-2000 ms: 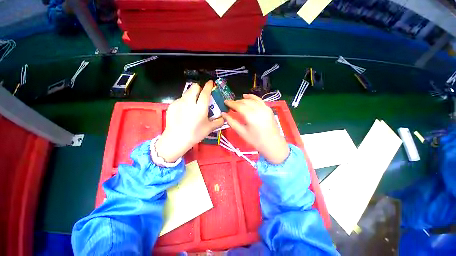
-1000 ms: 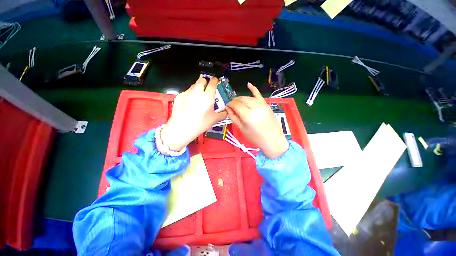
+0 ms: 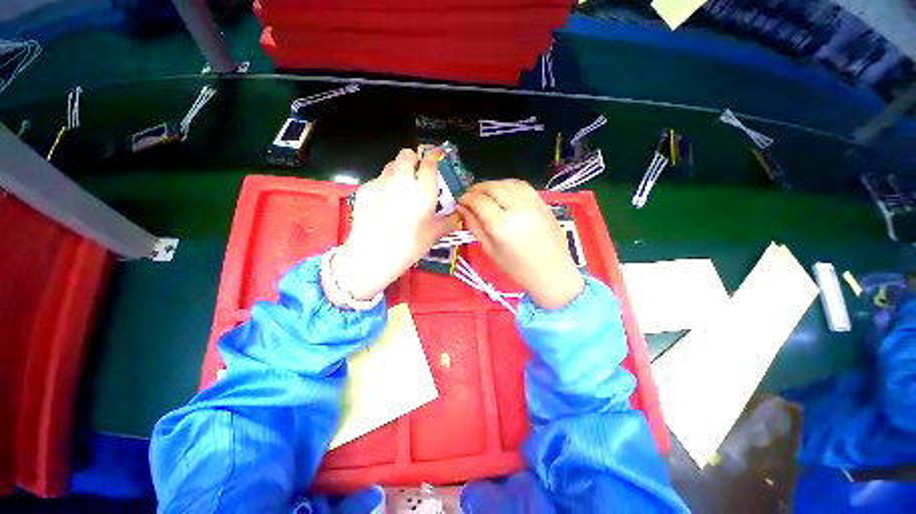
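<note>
My left hand (image 3: 390, 223) holds a battery pack (image 3: 448, 181) tilted above the top edge of the red compartment tray (image 3: 452, 366). Its green circuit board end points away from me. My right hand (image 3: 517, 236) has its thumb and fingertips pinched together at the pack's right edge; what they pinch is hidden. Another pack (image 3: 440, 255) lies in the tray under my hands, with white lead wires (image 3: 484, 283) trailing right. A third pack (image 3: 573, 241) lies at the tray's upper right, partly behind my right hand.
Several wired packs (image 3: 291, 138) lie spaced along the dark green conveyor (image 3: 372, 100). Stacked red trays (image 3: 412, 40) stand behind and at left. A pale yellow sheet (image 3: 392, 376) lies on the tray. Cream sheets (image 3: 738, 341) and a white bar (image 3: 832, 296) lie right, near another person's blue sleeve (image 3: 897, 351).
The view has shifted slightly. My right index finger, raised a second ago, is now bent down with the other fingers at the pack's edge. My left hand keeps its hold.
</note>
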